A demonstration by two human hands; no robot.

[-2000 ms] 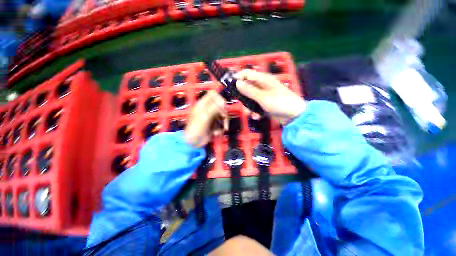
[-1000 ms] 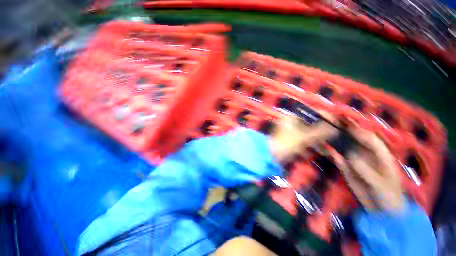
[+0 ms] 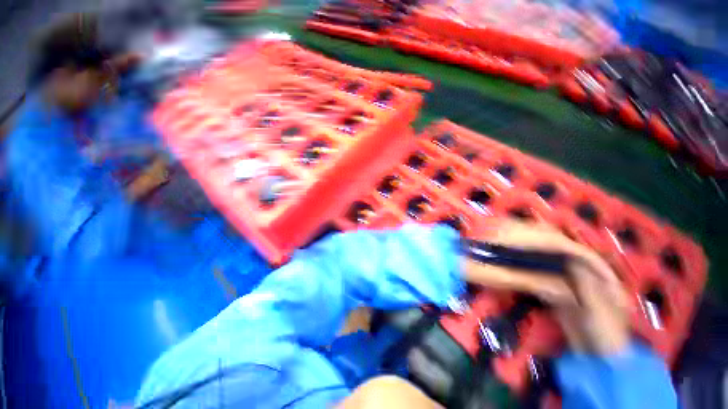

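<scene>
The picture is blurred. A black watch strap [image 3: 519, 257] lies across my left hand [image 3: 499, 275], above the near part of the red foam tray [image 3: 571, 232]. My left hand is closed around it. My right hand [image 3: 595, 299] meets it and grips the strap's right end. Fingertips and any watch head at that end are hidden or too blurred to tell. The tray's pockets hold round dark watch heads [image 3: 479, 196]. Strapped watches [image 3: 495, 335] lie along its near edge, partly under my hands.
Stacked red foam trays [image 3: 351, 180] with filled pockets stand left of the tray. More red trays [image 3: 495, 48] line the far side, beyond a green bench strip [image 3: 479, 100]. A person in blue [image 3: 60, 168] is at the far left, above the blue floor [image 3: 144, 335].
The view has swung left, so trays and hands sit further right and a person has come into view. My hands are closer together, and the strap now lies across my left hand.
</scene>
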